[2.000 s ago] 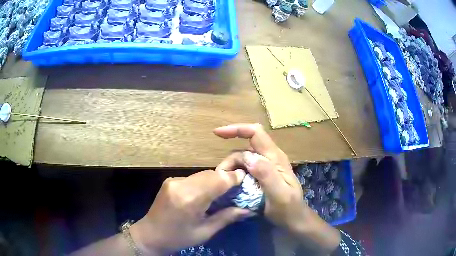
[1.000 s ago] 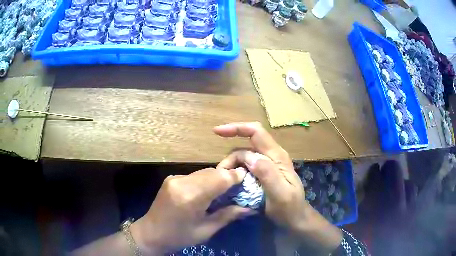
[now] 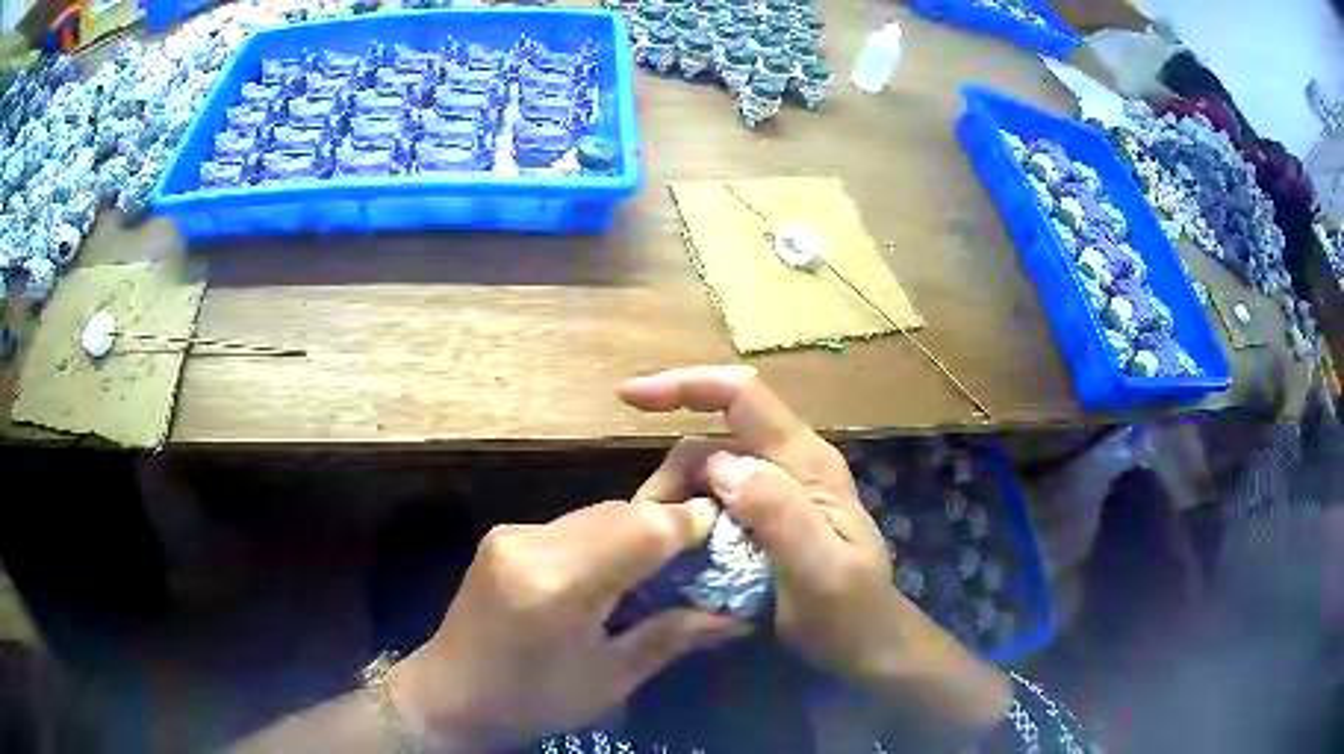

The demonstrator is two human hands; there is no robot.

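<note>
My left hand [image 3: 568,604] and my right hand [image 3: 818,545] are together below the table's front edge, both bare. Between them they hold a joined piece: a white ruffled piece [image 3: 734,567] against a dark purple piece [image 3: 656,592]. The fingers and thumbs press around it and hide much of it. My right index finger is stretched out to the left, off the piece. Beyond the hands, a cardboard pad [image 3: 767,302] bears a white glue cup [image 3: 798,246] with a thin glue stick [image 3: 921,349] lying across it.
A large blue tray [image 3: 398,211] holds rows of purple pieces. A narrow blue tray [image 3: 1035,280] holds purple-and-white pieces. Grey-green pieces [image 3: 744,52] and a squeeze bottle [image 3: 879,59] stand at the back. Another cardboard pad [image 3: 140,390] and white-grey heap [image 3: 67,177] are at left. A lower tray [image 3: 958,545] sits below.
The view has shifted, so more of the table's far side shows and the trays look smaller. Both hands keep nearly the same grip on the piece.
</note>
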